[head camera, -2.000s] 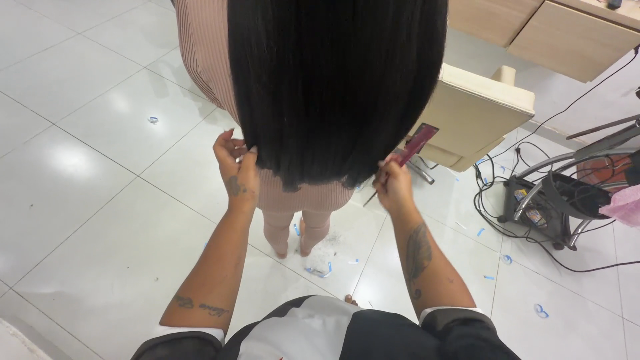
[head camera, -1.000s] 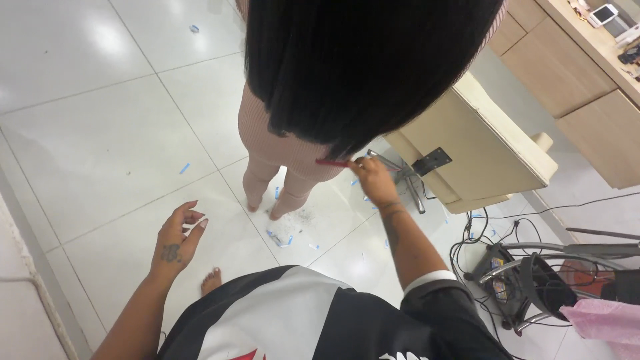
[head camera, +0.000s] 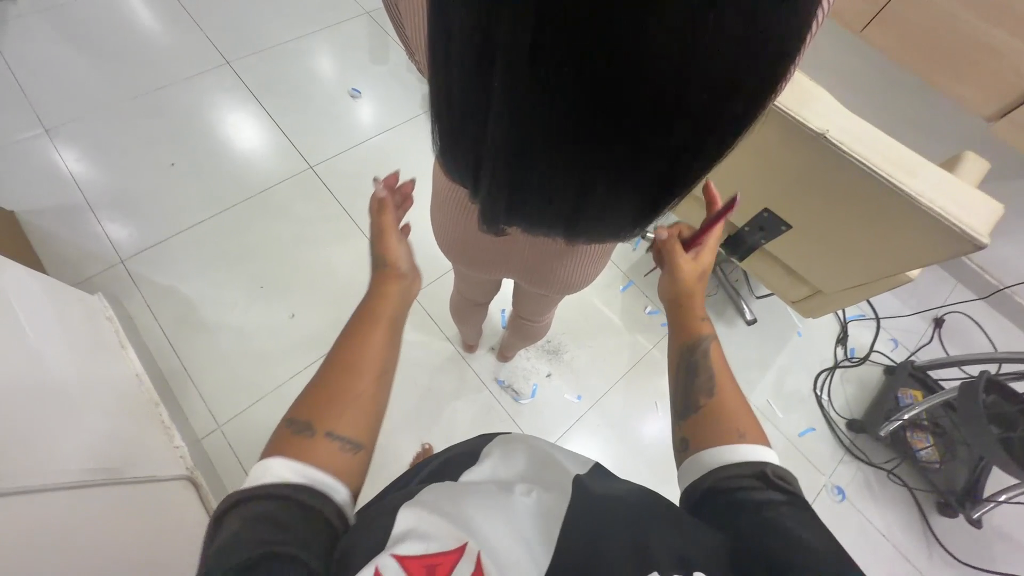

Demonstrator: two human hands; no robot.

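Long straight black hair [head camera: 608,112] hangs down the back of a person in a pink ribbed outfit [head camera: 524,260] standing in front of me. My left hand [head camera: 394,232] is raised to the left of the hair, apart from it, fingers spread and nothing in it. My right hand [head camera: 690,248] is near the lower right edge of the hair and grips a dark red comb [head camera: 714,222], which tilts up to the right. A thin pointed piece sticks out on the left side of that hand; whether it belongs to the comb I cannot tell.
A cream padded chair [head camera: 864,200] stands close on the right. Beyond it, black cables [head camera: 836,380] trail around a dark trolley [head camera: 920,424] with metal bars. Hair clippings [head camera: 548,356] and blue-and-white strips [head camera: 528,394] lie on the tiled floor. A white panel [head camera: 88,400] is at the left.
Two seconds ago both hands were at the hair's lower edge. My left hand dropped low and away, then came back up beside the hair. The comb stays in my right hand, now tilted upward.
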